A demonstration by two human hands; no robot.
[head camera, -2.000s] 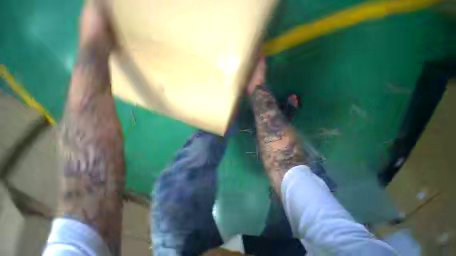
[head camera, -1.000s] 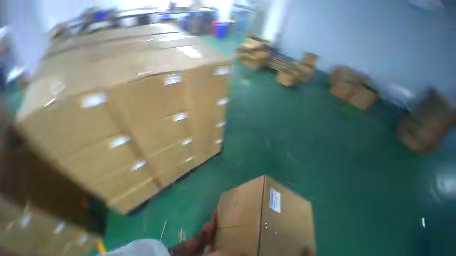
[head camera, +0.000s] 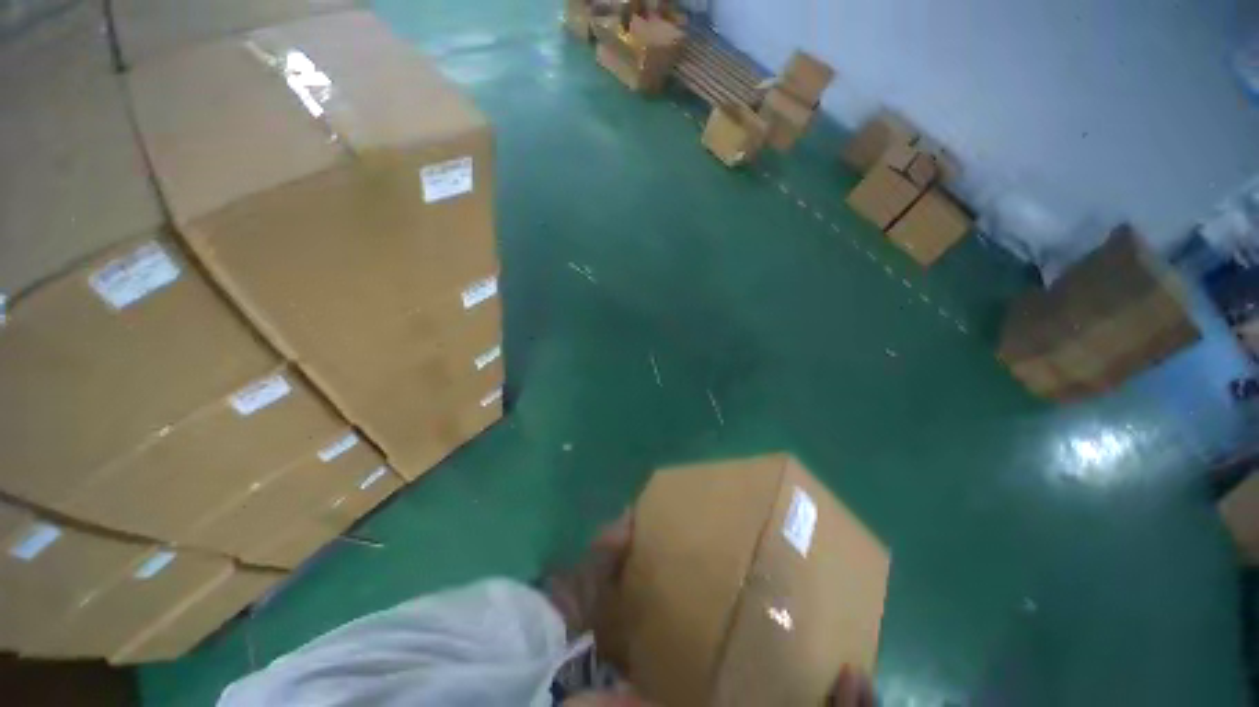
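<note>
A sealed brown carton point(head camera: 690, 580) with a small white label and a shiny patch of tape is held low in front of me, above the green floor. My left hand point(head camera: 597, 566) is pressed against its left side, blurred and partly hidden by the white sleeve. Only the fingertips of my right hand point(head camera: 852, 688) show, on the carton's lower right side at the bottom edge of the picture. The undersides of the hold are hidden.
A tall block of stacked sealed cartons point(head camera: 332, 276) with white labels fills the left. Brown cartons point(head camera: 909, 200) stand along the pale wall at the back right, near a slatted pallet point(head camera: 718, 72). A larger carton point(head camera: 1100, 321) stands at the right.
Two seconds ago both forearms reached down around a carton. Since one second ago the view has moved closer to the stacked block; the carton remains held low in front.
</note>
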